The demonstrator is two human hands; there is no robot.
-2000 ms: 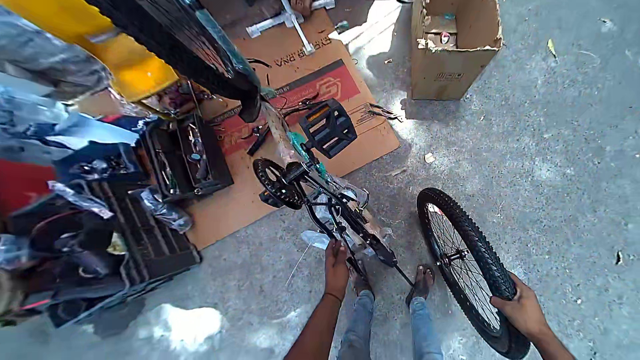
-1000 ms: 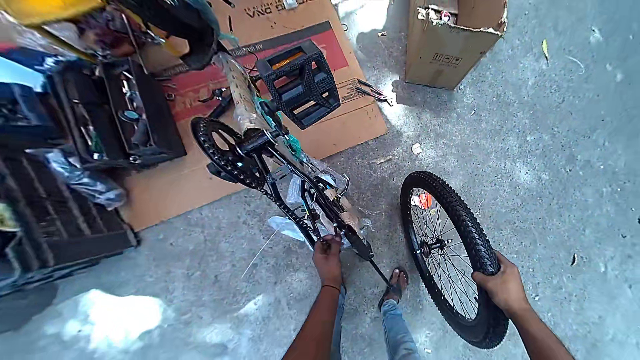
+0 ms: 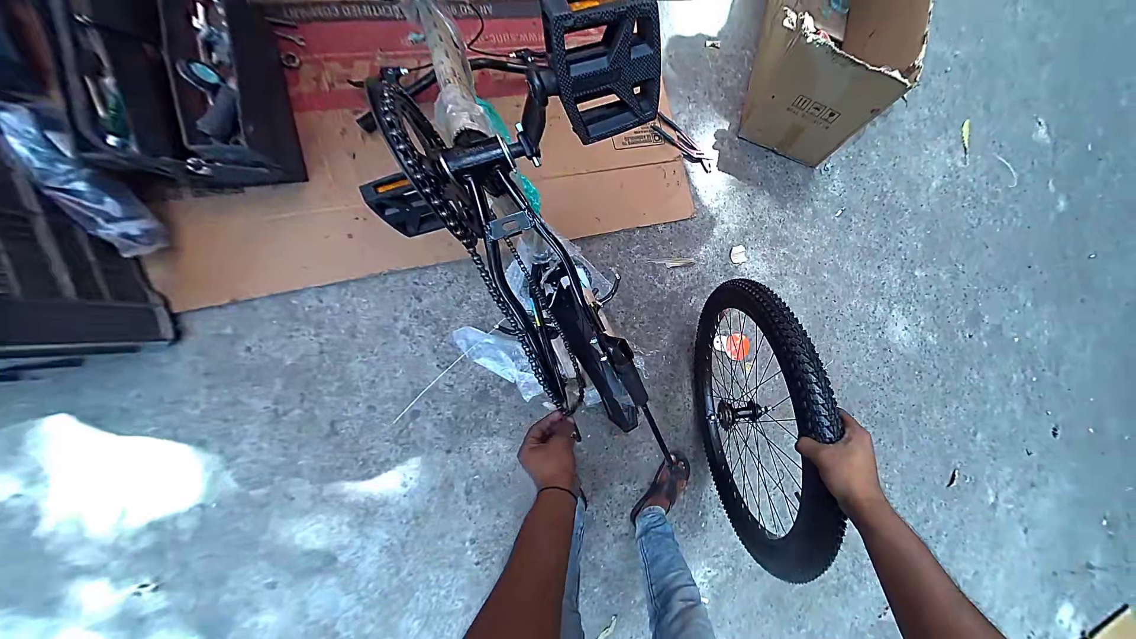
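An upside-down black bicycle frame (image 3: 508, 293) stands before me, its rear end toward my feet, with a chainring and chain (image 3: 426, 173) on its left side. At the rear end of the frame, my left hand (image 3: 548, 448) has its fingers closed around the dropout or the chain there; which one cannot be told. A black pedal (image 3: 612, 71) sticks up at the top, and a second pedal (image 3: 404, 204) lies lower on the left. To the right, my right hand (image 3: 839, 457) grips the knobby tyre of a spoked bicycle wheel (image 3: 812, 373), which stands tilted on the concrete, apart from the frame.
Flattened cardboard (image 3: 266, 253) lies under the frame's far part. An open black toolbox (image 3: 235, 164) and a dark crate (image 3: 80, 319) stand at the left. An open cardboard box (image 3: 799, 102) is at the upper right, near some thin tools (image 3: 682, 142). Clear plastic (image 3: 501, 355) lies beneath the frame.
The view has moved closer to the frame's rear end. My left hand stays at that end, and my right hand still holds the wheel, which now stands nearer the frame.
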